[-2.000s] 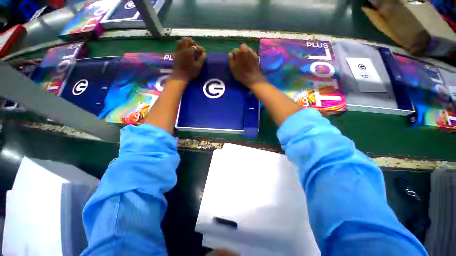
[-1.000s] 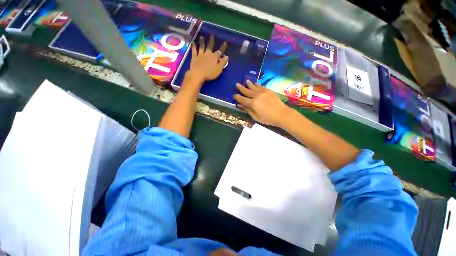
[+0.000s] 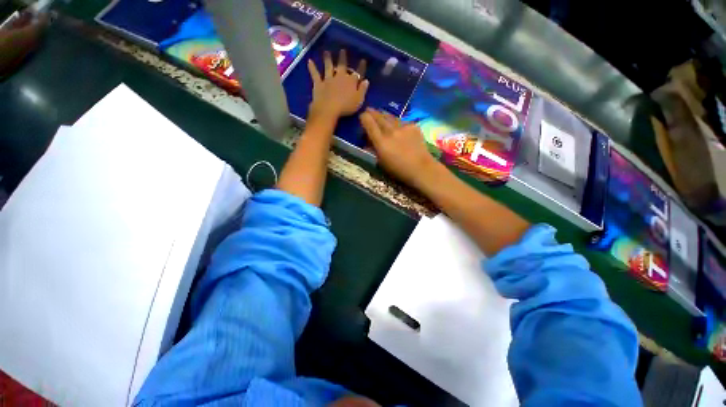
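Note:
A navy panel (image 3: 382, 67) lies in a shallow pale-edged box on the green belt behind the worn rail. My left hand (image 3: 340, 89) lies on the panel with its fingers spread. My right hand (image 3: 396, 143) is at the panel's front right part, fingers together and touching it; whether they hold its edge is not clear. The panel's logo is hidden under my left hand. A white slotted sheet (image 3: 454, 310) lies on the bench below my right forearm.
Thick stack of white sheets (image 3: 95, 230) at left, pale ring (image 3: 261, 176) beside it. Slanting grey post (image 3: 253, 63) left of the box. Printed lids (image 3: 470, 119) and a grey tray with white card (image 3: 557, 153) at right. Another person's hand (image 3: 22, 36) at far left.
The view has turned and shifted left. Both hands, earlier at the panel's far side, came down onto it. My right hand has since moved slightly inward over the panel's front edge.

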